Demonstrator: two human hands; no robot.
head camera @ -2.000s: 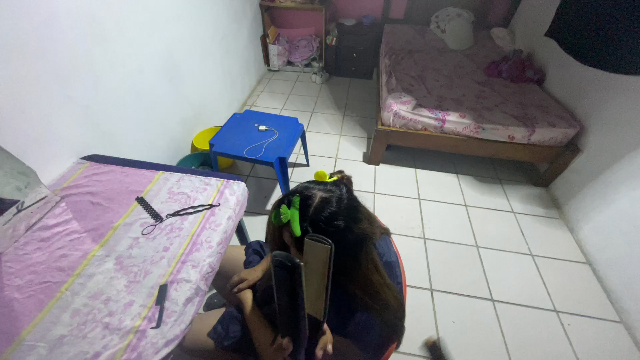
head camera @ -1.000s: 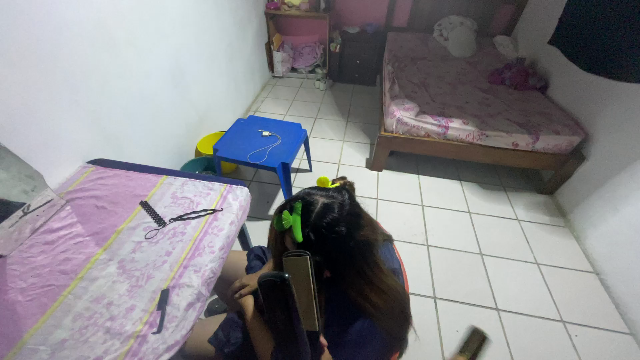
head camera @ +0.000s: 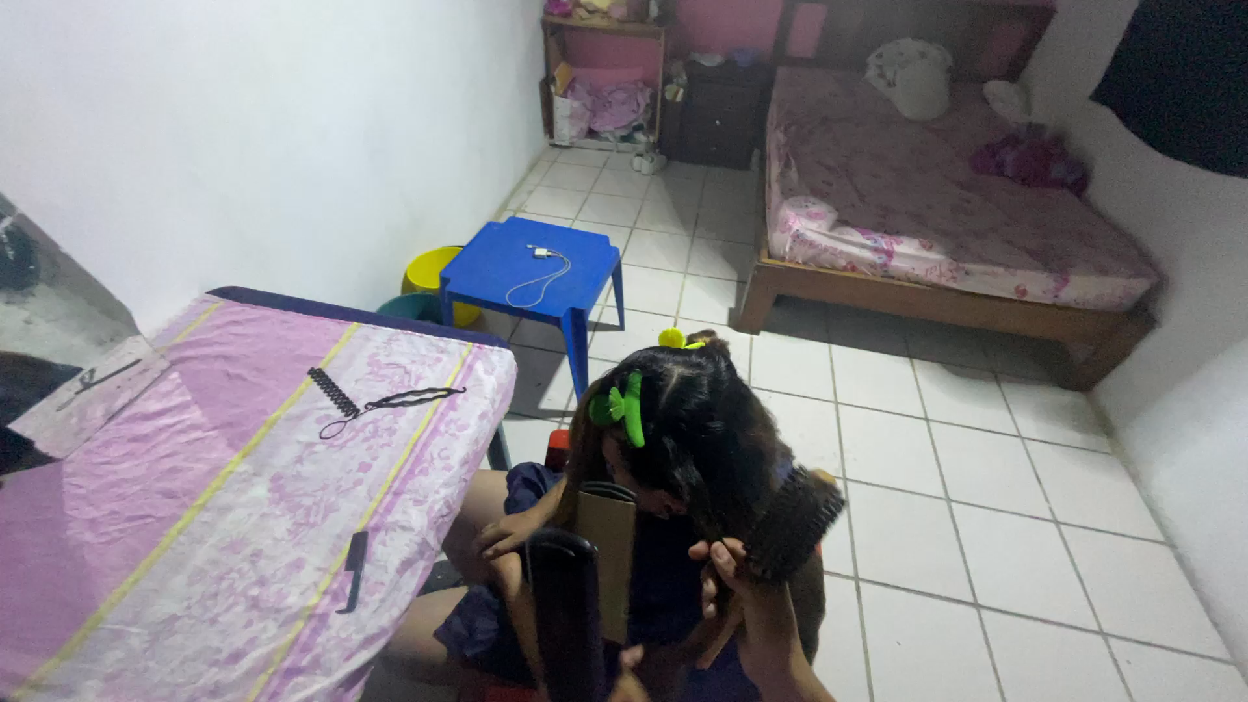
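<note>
A hair straightener (head camera: 570,604), its two long arms apart, stands upright at bottom centre, in front of a seated person's dark hair (head camera: 697,400). Only some fingers of my left hand (head camera: 629,676) show, around its lower part. To its right my right hand (head camera: 726,575) is beside the hair, fingertips pinching a lock, with a dark-bristled hairbrush (head camera: 795,522) in the same hand; the brush's handle is hidden. A green hair clip (head camera: 621,409) sits at the left side of the head, and a yellow clip (head camera: 675,338) on top.
At left is a cloth-covered table (head camera: 283,468) bearing a black comb (head camera: 355,572) and a dark toothed hair accessory (head camera: 333,393). A blue plastic table (head camera: 536,258) with a white cable (head camera: 546,278) stands beyond the seated person. A bed (head camera: 936,273) is at the back right.
My right hand has come in from the lower right with the brush and is now at the hair. Part of a brown object showed at that lower edge before.
</note>
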